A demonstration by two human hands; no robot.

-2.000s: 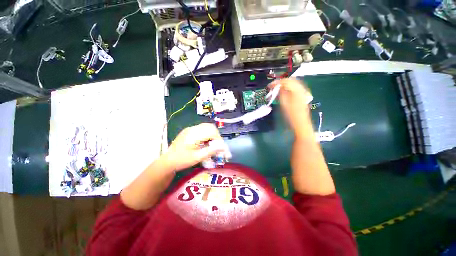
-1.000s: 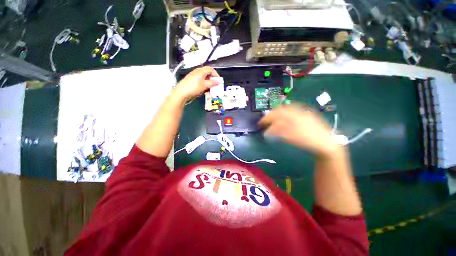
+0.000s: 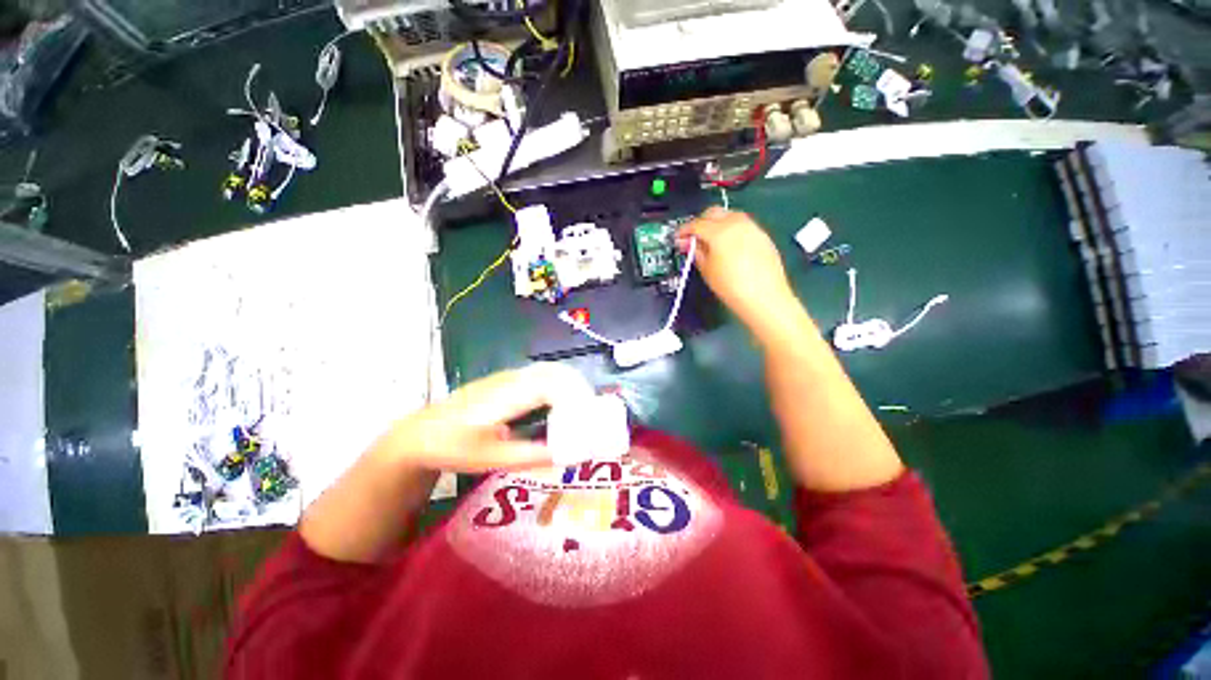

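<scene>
My right hand [image 3: 728, 258] holds the end of a white output cable at the right side of the green test board [image 3: 656, 251]. The cable's tied bundle [image 3: 647, 349] hangs at the front edge of the black test fixture [image 3: 611, 312]. A charger circuit board [image 3: 542, 278] sits at the white socket block [image 3: 584, 255] on the fixture's left. My left hand [image 3: 498, 423] is near my chest and holds a white block-shaped piece [image 3: 588, 428]. A red indicator [image 3: 579, 316] shows at the fixture's lower left.
A white paper sheet [image 3: 319, 306] at left bears loose circuit boards [image 3: 239, 472]. The beige instrument [image 3: 717, 83] stands behind the fixture, beside a power strip [image 3: 515, 154]. A small white square [image 3: 813, 238] and a cabled unit [image 3: 863, 334] lie at right. Stacked white trays [image 3: 1155, 266] stand far right.
My left hand has moved from the socket block back to my chest, now with a white piece. My right hand has moved up to the test board with a cable. The cabled unit near my chest is no longer visible there.
</scene>
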